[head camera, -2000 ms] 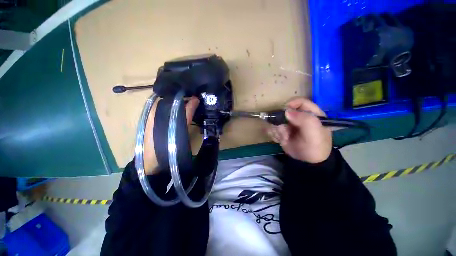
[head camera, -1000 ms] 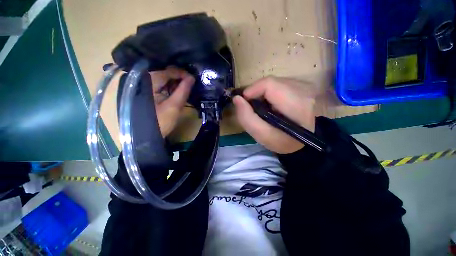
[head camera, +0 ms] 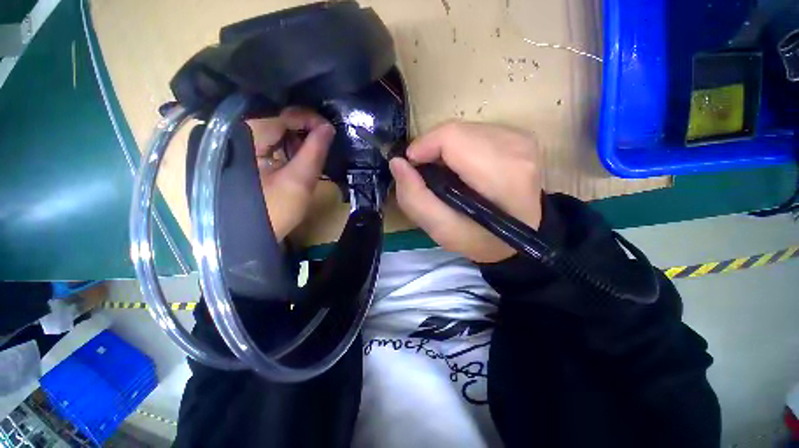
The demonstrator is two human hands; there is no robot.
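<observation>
A black headset lies over the tan board, its open glossy ear cup (head camera: 364,118) facing up and its closed ear cup (head camera: 307,48) behind. Two clear headband tubes (head camera: 206,227) curve toward me beside the matte headband pad (head camera: 241,219). My right hand (head camera: 477,184) grips the black soldering iron (head camera: 491,219) like a pen, its thin tip inside the open cup. My left hand (head camera: 293,175) reaches between the headband and the cup, thumb and finger pinched at the cup's left edge. What they pinch is too small to tell. The lead wires are not clear.
A blue tray (head camera: 613,131) at the right holds a yellow sponge (head camera: 716,111) in a dark holder. A thin solder wire (head camera: 561,47) lies on the speckled tan board (head camera: 473,79) by the tray. The green bench (head camera: 53,175) extends left. A blue crate (head camera: 101,381) stands lower left.
The headset now appears larger and further left. My right hand has moved left to the cup and holds the iron closer to its tip. The iron tip now points up and left inside the cup.
</observation>
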